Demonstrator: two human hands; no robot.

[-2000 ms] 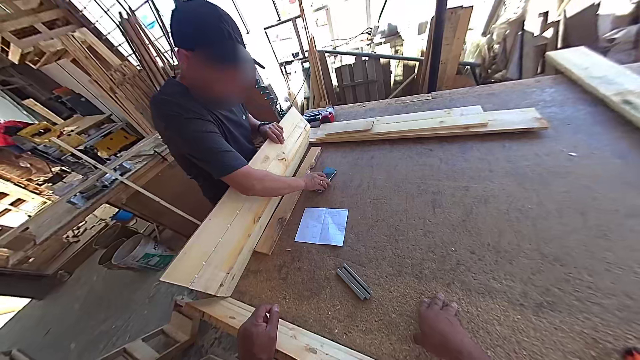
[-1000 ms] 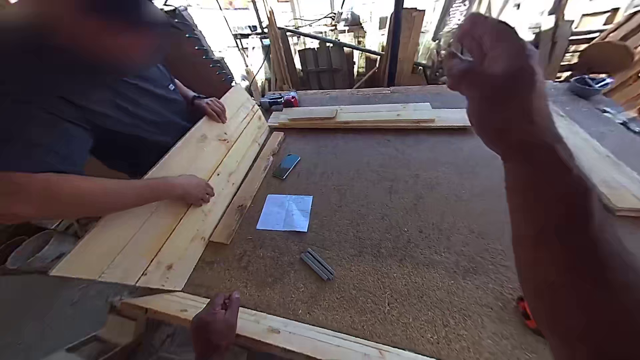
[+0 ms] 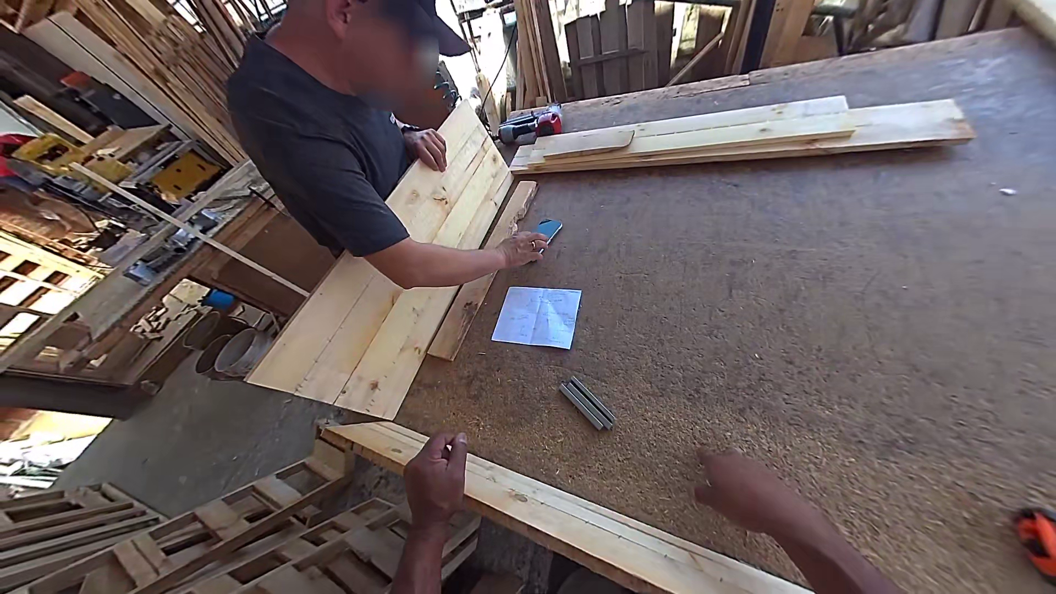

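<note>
My left hand [image 3: 437,478] is curled at the edge board [image 3: 528,499] of the worktable; whether it grips anything is not clear. Over the dusty tabletop, my right hand [image 3: 738,491] is blurred, its fingers partly bent, and I cannot tell if it holds something. Between and beyond my hands lie strips of metal staples [image 3: 587,403]. Farther off rests a creased sheet of paper [image 3: 537,317] with writing. A co-worker's hand [image 3: 523,247] touches a phone [image 3: 549,231]; their other hand [image 3: 427,148] rests on joined pine boards [image 3: 396,305].
A narrow plank [image 3: 483,280] lies beside the joined boards. Stacked boards [image 3: 742,132] and a red and black power tool [image 3: 532,124] are at the far side. An orange and black object [image 3: 1036,540] sits at right. Wooden pallets [image 3: 223,528] stand below at left.
My right hand, raised high one second ago, is down over the tabletop. The co-worker's nearer hand has moved from the joined boards to the phone.
</note>
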